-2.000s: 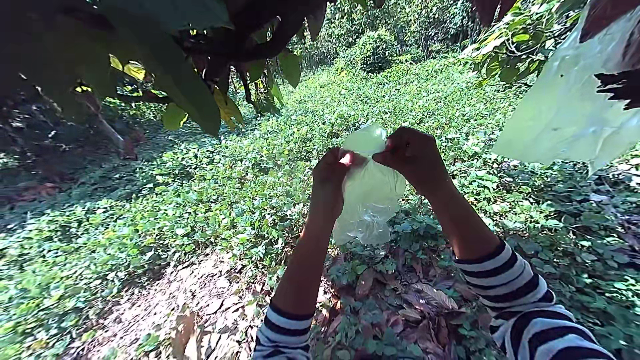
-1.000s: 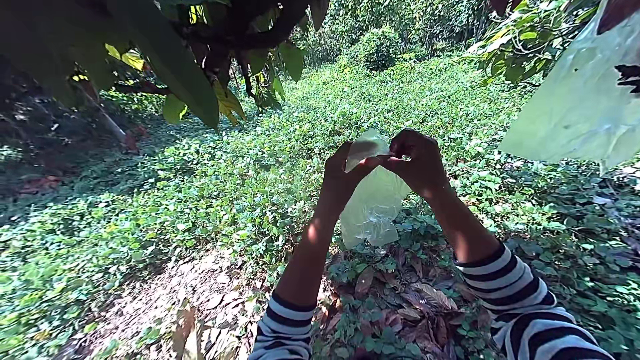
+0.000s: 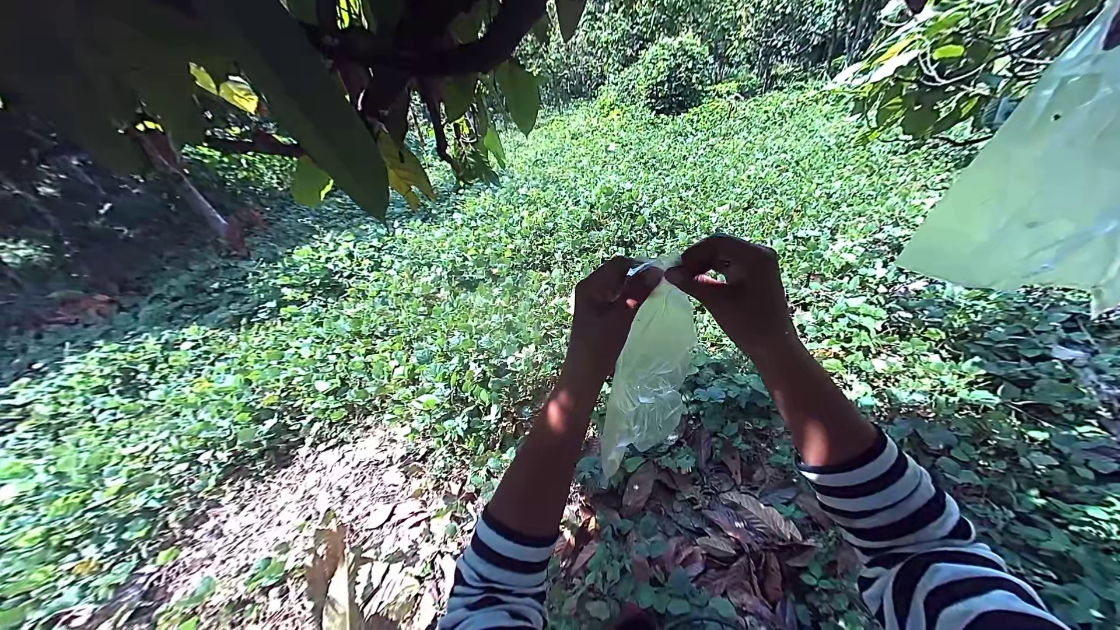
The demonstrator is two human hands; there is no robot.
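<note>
A translucent, pale plastic bag (image 3: 649, 376) hangs from my two hands near the middle of the view, its top edge gathered between my fingertips. My left hand (image 3: 611, 297) pinches the bag's top from the left side. Close beside it, my right hand (image 3: 735, 284) pinches the same top edge between thumb and fingers. Below the hands the bag narrows and hangs loose, with wrinkles in its lower part.
Another pale plastic sheet or bag (image 3: 1032, 192) hangs at the upper right. Dark leaves (image 3: 306, 105) and a branch (image 3: 455, 57) overhang the upper left. Low green plants (image 3: 394, 306) cover the ground, with dry brown leaves (image 3: 744, 542) below my hands.
The bag's top, spread as a flap above my fingers a second ago, is now bunched between them. The hanging part looks narrower than before.
</note>
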